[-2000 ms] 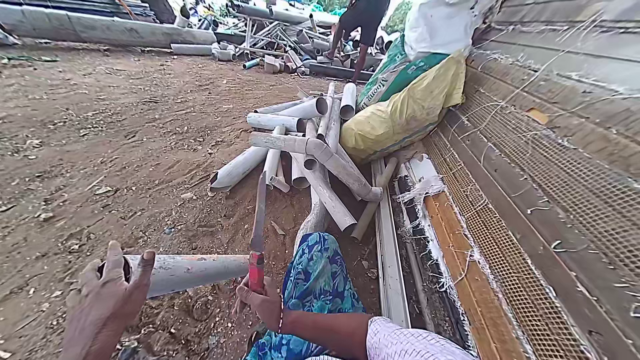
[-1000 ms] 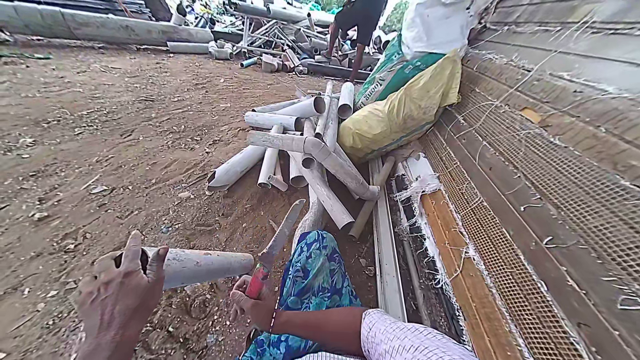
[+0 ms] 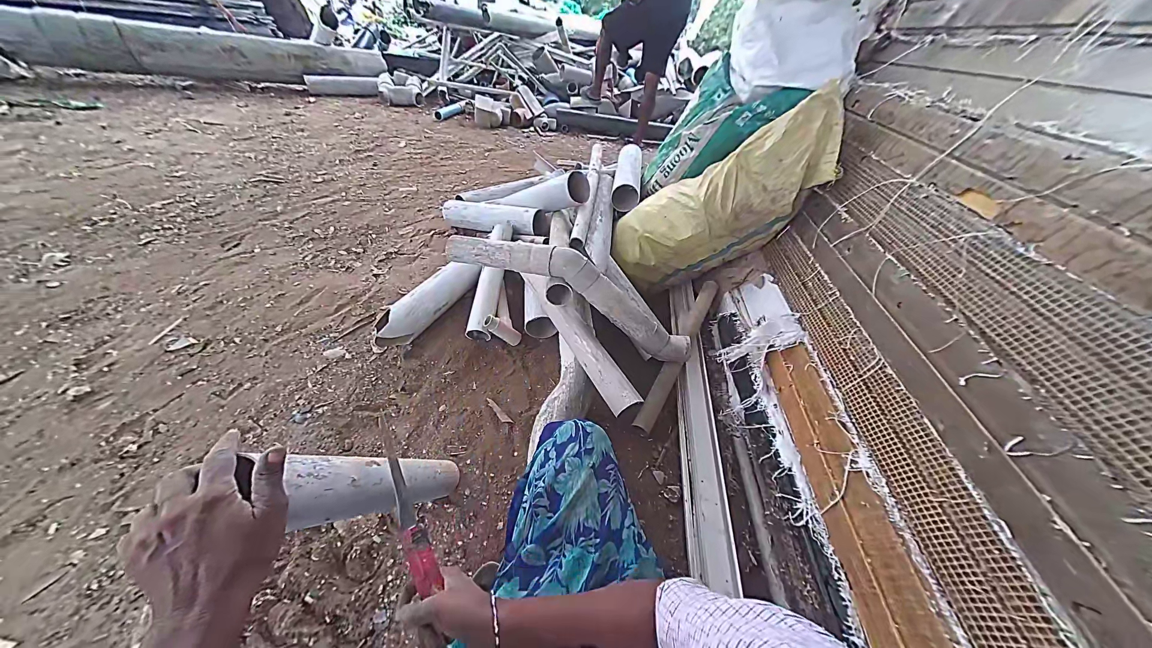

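My left hand is closed around the near end of a short grey plastic pipe at the lower left, its thumb and a finger over the open rim. In my right hand, at the bottom centre, is the red handle of a long blade, which looks like a machete or saw. The blade points up and crosses the pipe near its far end; whether it touches is not clear. My knee, under blue flowered cloth, is just right of the blade. Several grey pipes, one of them bent, lie heaped beyond it.
A yellow woven sack leans beside green and white sacks at the right. Long boards and a slatted, meshed wall run along the right side. A person bends over a scrap heap at the back. A thick pipe lies at the far left.
The blade has swung from leaning right, off the pipe's end, to upright across the pipe. My left hand stays at the pipe's near end.
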